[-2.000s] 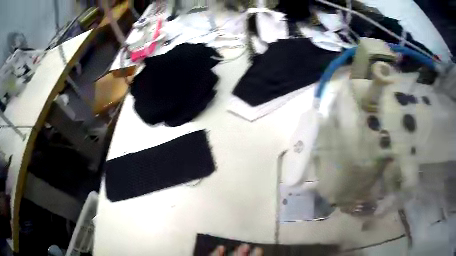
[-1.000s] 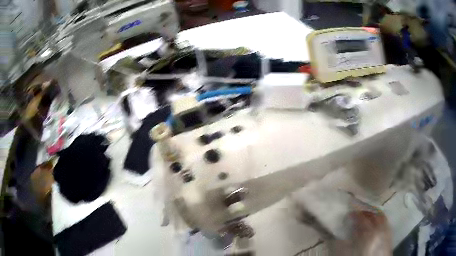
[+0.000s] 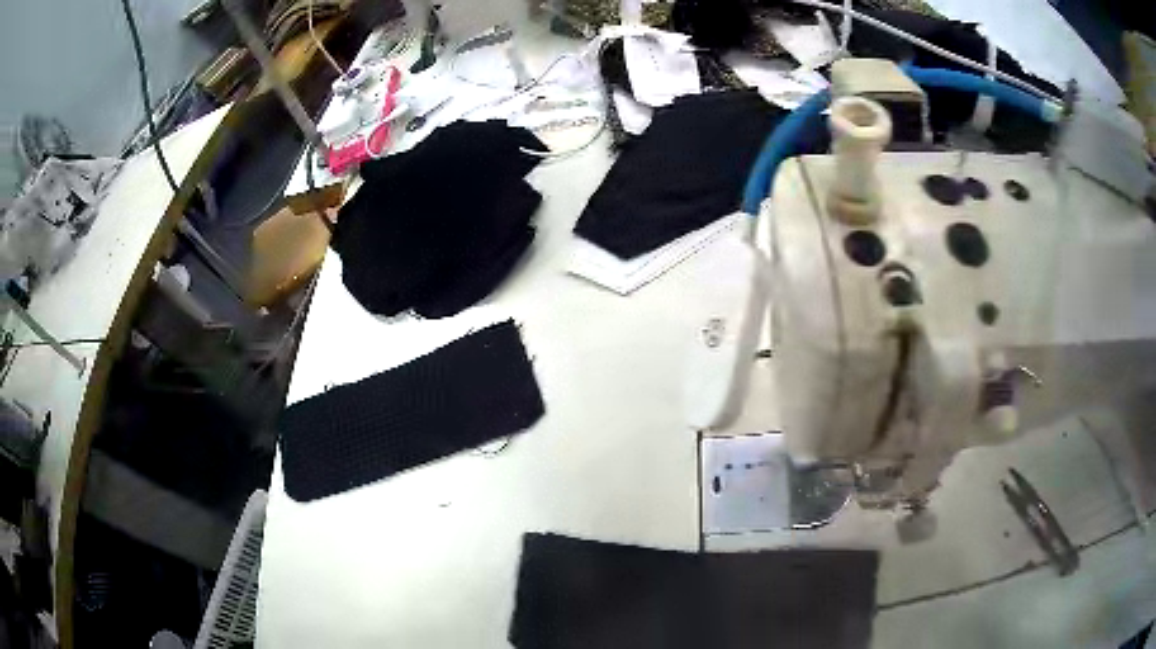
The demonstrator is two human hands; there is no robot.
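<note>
A plain dark fabric piece (image 3: 695, 598) lies flat at the bottom edge of the view, in front of the needle plate (image 3: 745, 488). The cream sewing machine head (image 3: 862, 304) stands at the right, with its presser foot area (image 3: 887, 482) low and blurred. Thread snips (image 3: 1042, 522) lie right of the needle. A ribbed dark piece (image 3: 412, 412) lies at the left. Neither my left hand nor my right hand is in the picture.
A jagged-edged stack of black pieces (image 3: 437, 218) lies behind the ribbed piece. Angular dark pieces (image 3: 678, 171) lie on a white pattern (image 3: 628, 273). A white oval paddle (image 3: 723, 342) stands beside the head. Paper scraps (image 3: 558, 89) and a red-and-white item (image 3: 368, 121) are at the back.
The view swung right over the machine and back left. The fingers on the dark piece, and later a hand at the right, are gone from view. More of the dark piece shows now.
</note>
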